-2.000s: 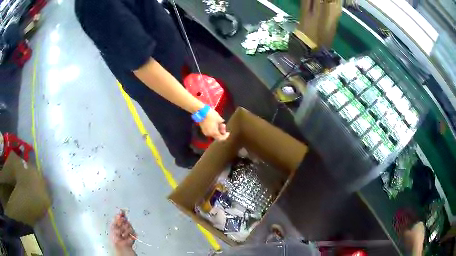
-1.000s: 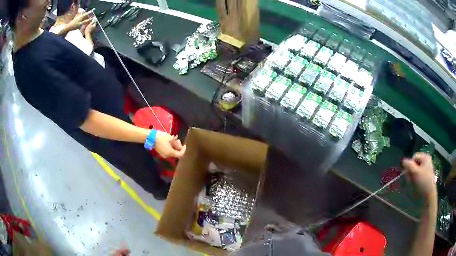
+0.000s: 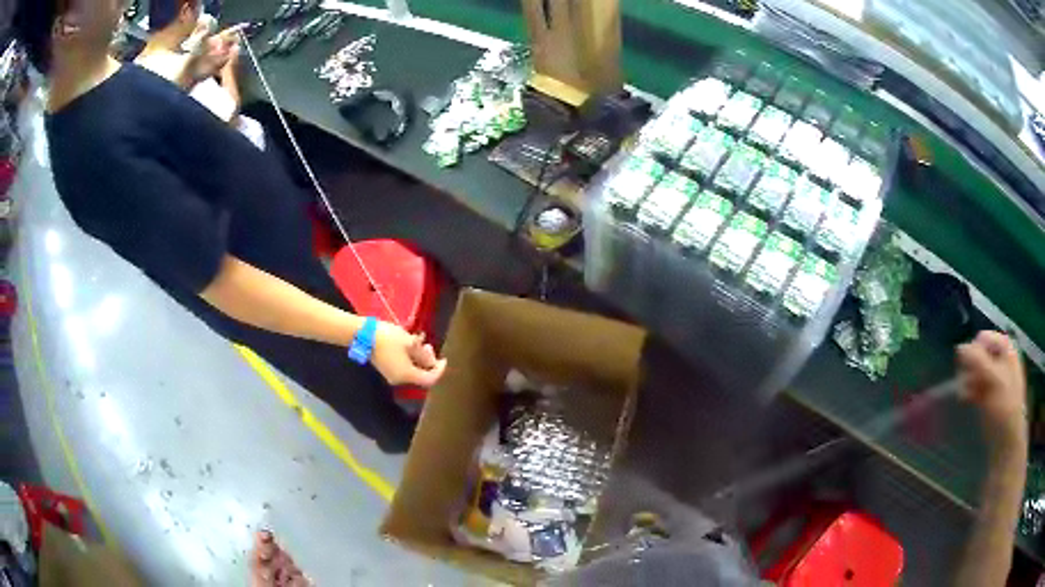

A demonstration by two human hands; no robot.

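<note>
My right hand (image 3: 992, 373) is raised at the right, in front of the bench, with its fingers closed on a pale cord (image 3: 842, 433). The cord runs blurred down and left towards my body. My left hand (image 3: 275, 564) is at the bottom left over the floor, cut off by the lower edge and blurred; whether it holds the cord cannot be told. Another pale cord (image 3: 300, 156) is stretched between the hands of the person in the dark shirt.
An open carton (image 3: 426, 487) with silvery trays stands on the floor. Stacked trays of circuit boards (image 3: 733, 206) stand on the green bench. Red stools (image 3: 384, 281) are beside the bench, one at the lower right (image 3: 842, 553). A person (image 3: 172, 172) stands at the left.
My right hand has risen from the lower right corner with the cord and moved slightly right. My left hand dropped towards the lower edge, then showed a little more. The view has turned right.
</note>
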